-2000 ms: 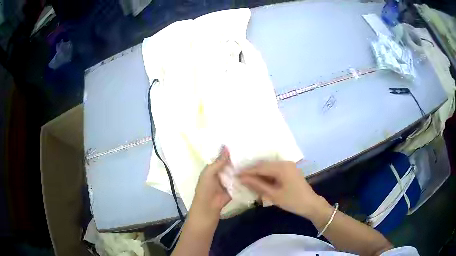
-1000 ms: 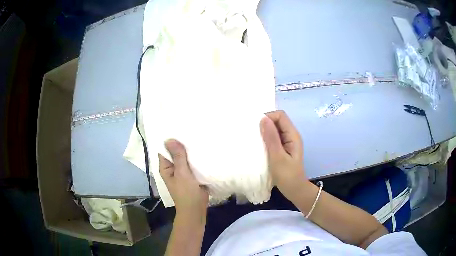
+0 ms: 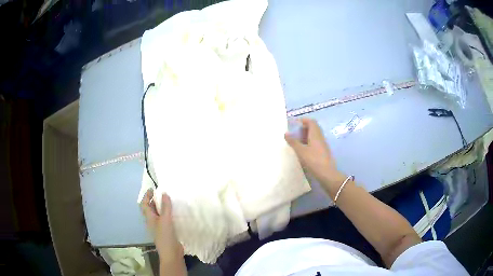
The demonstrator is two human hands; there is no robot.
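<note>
A cream garment (image 3: 216, 129) lies spread over the pale grey-blue table, its gathered lower end hanging over the near edge. A thin black tie (image 3: 144, 129) runs down its left side. My left hand (image 3: 158, 207) holds the garment at its lower left edge between thumb and fingers. My right hand (image 3: 307, 141) is at the right edge of the garment, its fingertips blurred with something pale at them; whether it grips cloth is unclear. Black thread snips (image 3: 441, 112) lie on the table at the right with a cord loop.
A tape strip (image 3: 346, 99) crosses the table. Clear bags of labels (image 3: 439, 70) and a blue bottle (image 3: 440, 15) are at the back right. A shiny clear piece (image 3: 350, 125) lies right of my hand. A carton (image 3: 59, 178) stands left, a tub (image 3: 475, 199) right.
The gathered end has come down and spread over the near edge. My left hand has moved left and down to the garment's corner. My right hand has moved slightly right at the side edge.
</note>
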